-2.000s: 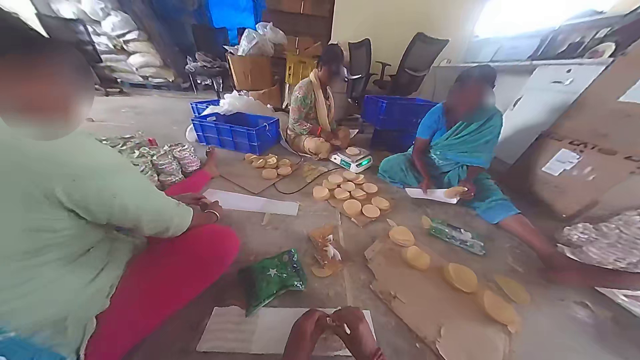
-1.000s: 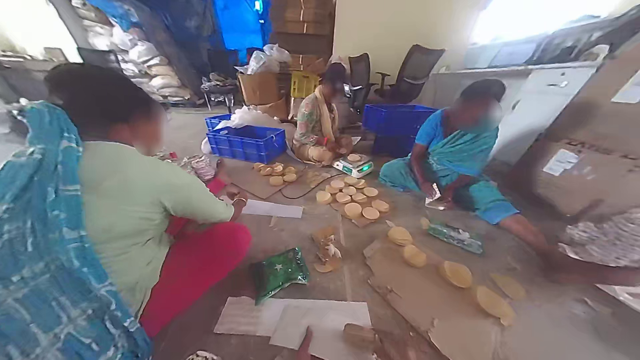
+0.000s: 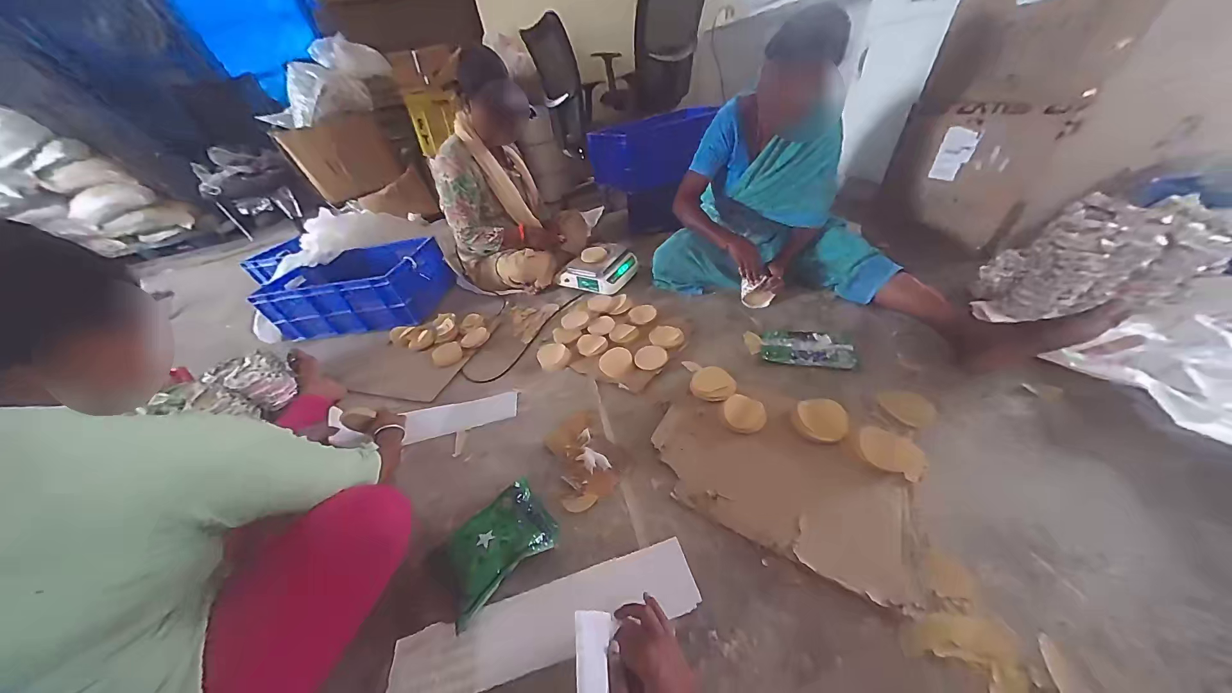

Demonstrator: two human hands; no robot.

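Low in the view, my right hand has its fingers bent around the edge of a narrow folded white paper. Beneath and behind it, a long pale paper sheet lies slantwise on the floor. My left hand does not show. A green plastic packet with a white star touches the sheet's upper left side. Stacks of thin round tan discs stand along the far edge of a torn cardboard sheet at the right. Broken disc pieces lie beyond the packet.
A co-worker sits close at the left. Two others sit farther back, one beside a digital scale, the other holding a small packet. More disc stacks, a green wrapper roll and a blue crate are on the floor.
One second ago both my hands were at the papers; now only one shows, at a narrow folded paper. The co-worker at the left leans lower. The view has shifted.
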